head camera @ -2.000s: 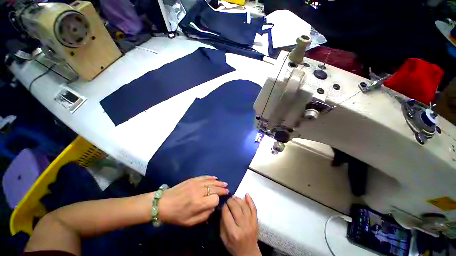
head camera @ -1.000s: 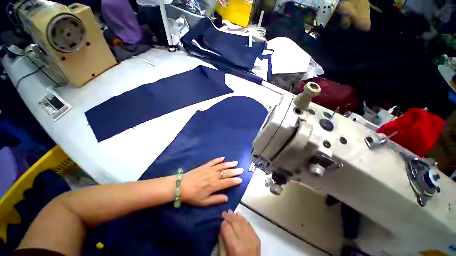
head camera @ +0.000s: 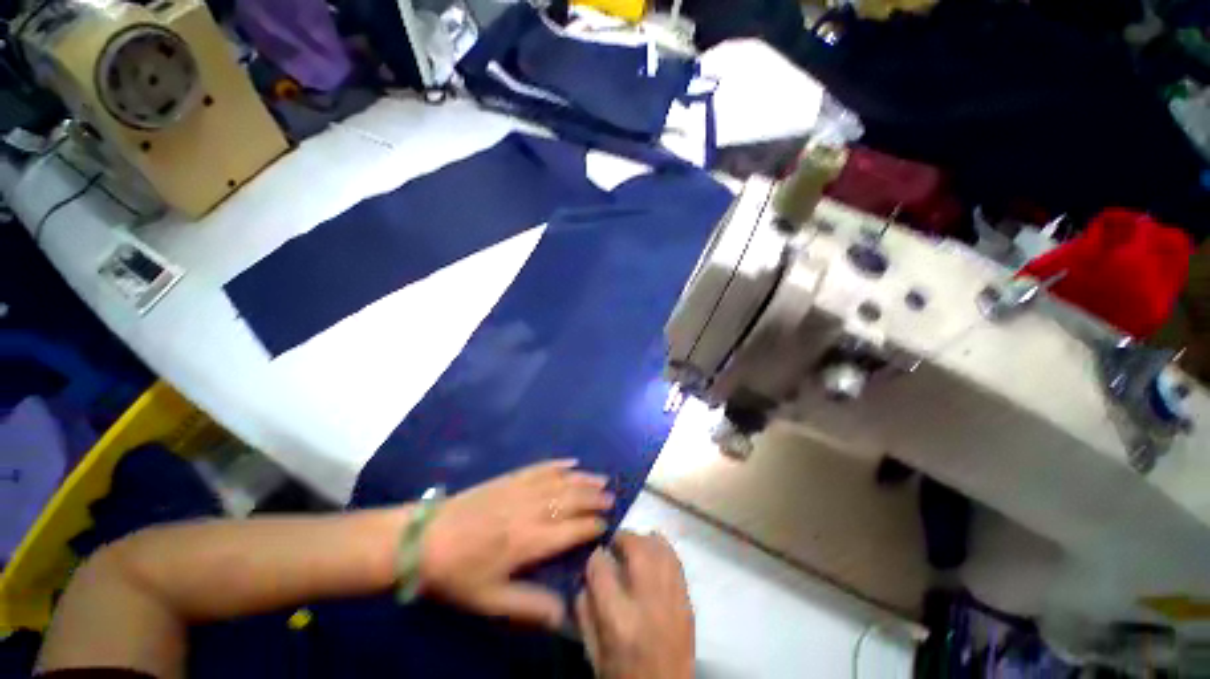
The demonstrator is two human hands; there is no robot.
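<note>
A large navy panel [head camera: 531, 345] lies on the white table, its right edge under the lit needle area [head camera: 674, 395] of the sewing machine [head camera: 849, 332]. Its far rounded end touches or overlaps a flat navy strip [head camera: 398, 246]. My left hand [head camera: 524, 537], with a bracelet at the wrist, lies on the near part of the panel, thumb spread. My right hand [head camera: 640, 604] is beside it, fingers curled on the panel's right edge; its grip is partly hidden. The picture is slightly blurred.
A second beige machine [head camera: 199, 113] stands at the far left. A yellow basket [head camera: 113, 464] with dark cloth is at lower left. Stacked navy pieces [head camera: 584, 80] lie at the back, a red cloth [head camera: 1121, 272] behind the machine arm. A dark phone [head camera: 989, 637] is at lower right.
The panel's far end has shifted away from me, onto the navy strip. My left hand has moved back towards me, close to my right hand, which has moved slightly up along the edge.
</note>
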